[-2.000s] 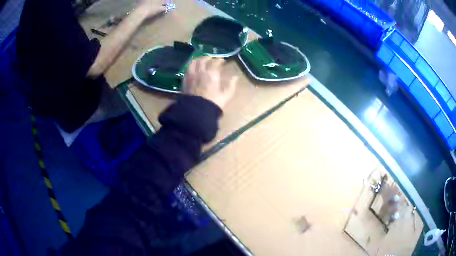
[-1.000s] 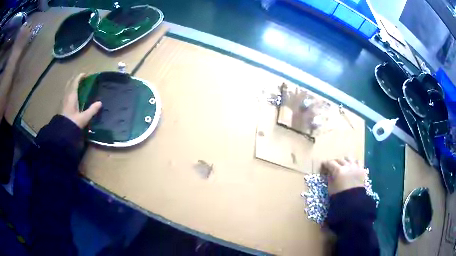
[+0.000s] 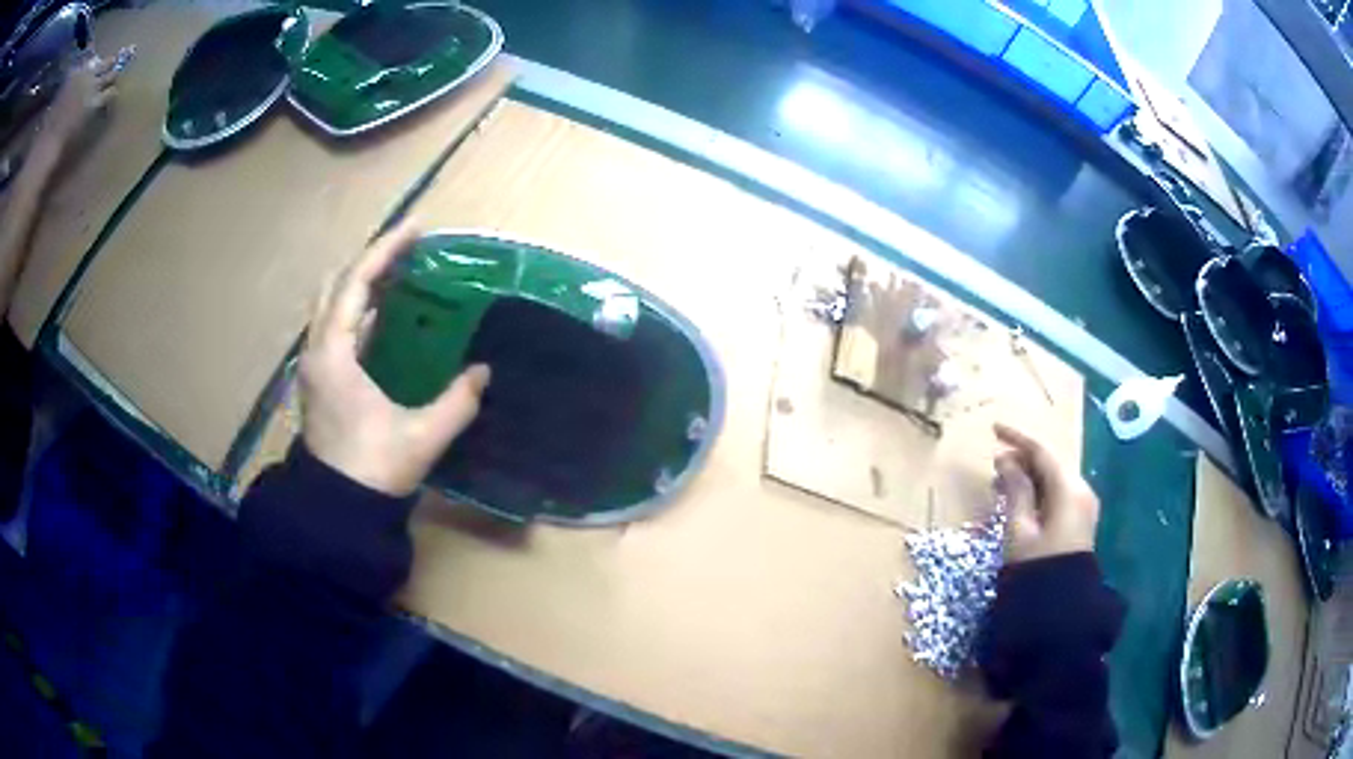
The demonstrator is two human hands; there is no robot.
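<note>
A green oval housing with a dark centre and a pale rim lies on the cardboard in front of me. My left hand holds its left end, thumb over the top face and fingers along the far edge. My right hand is at the right edge of a pile of silver fittings, fingers bent; whether a fitting is between the fingertips cannot be told. Beyond the pile, a stained brown block with whitish bits sits on a small cardboard pad.
Two green housings lie at the upper left, near another person's hand. A white ring lies at right. Stacked dark housings stand at far right, above a single housing. Blue bins line the back.
The housing in my left hand has moved right, nearer the middle of the mat, since a second ago. My right hand has lifted off the top of the fittings pile to its right edge.
</note>
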